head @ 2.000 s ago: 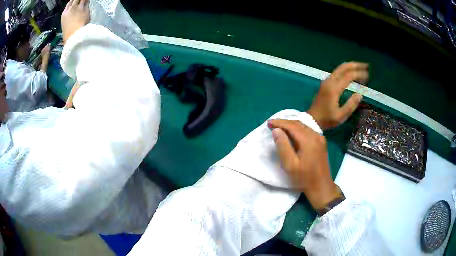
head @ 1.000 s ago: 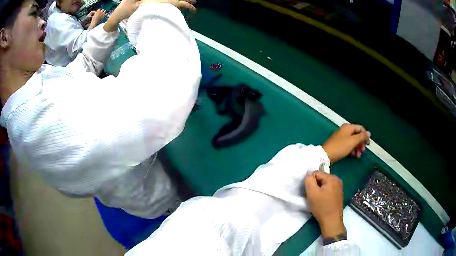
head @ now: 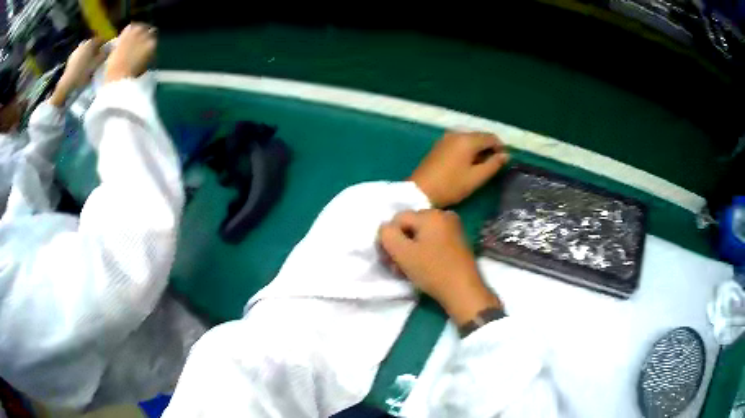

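My left hand [head: 457, 167] is over the green bench near its white edge strip, fingers curled, with nothing visible in it. My right hand [head: 433, 255], with a dark band at the wrist, lies against my white left sleeve [head: 343, 237] just behind the cuff. Its fingers are curled; whether they grip the cloth is unclear. A dark rectangular tray [head: 572, 233] heaped with silvery pieces stands just right of my hands on a white mat [head: 572, 326]. A round grey perforated plate [head: 671, 374] lies on the mat at lower right.
A large dark curved part [head: 260, 184] lies on the green bench left of my arm. A person in a white smock [head: 106, 237] sits close at the left, arms raised. A blue bin [head: 735, 229] and crumpled clear or white material [head: 727, 312] are at the far right.
The view has swung back after turning left. My left hand was spread and is now curled. My right hand stays by the left sleeve, its fingers changing from flatter to curled.
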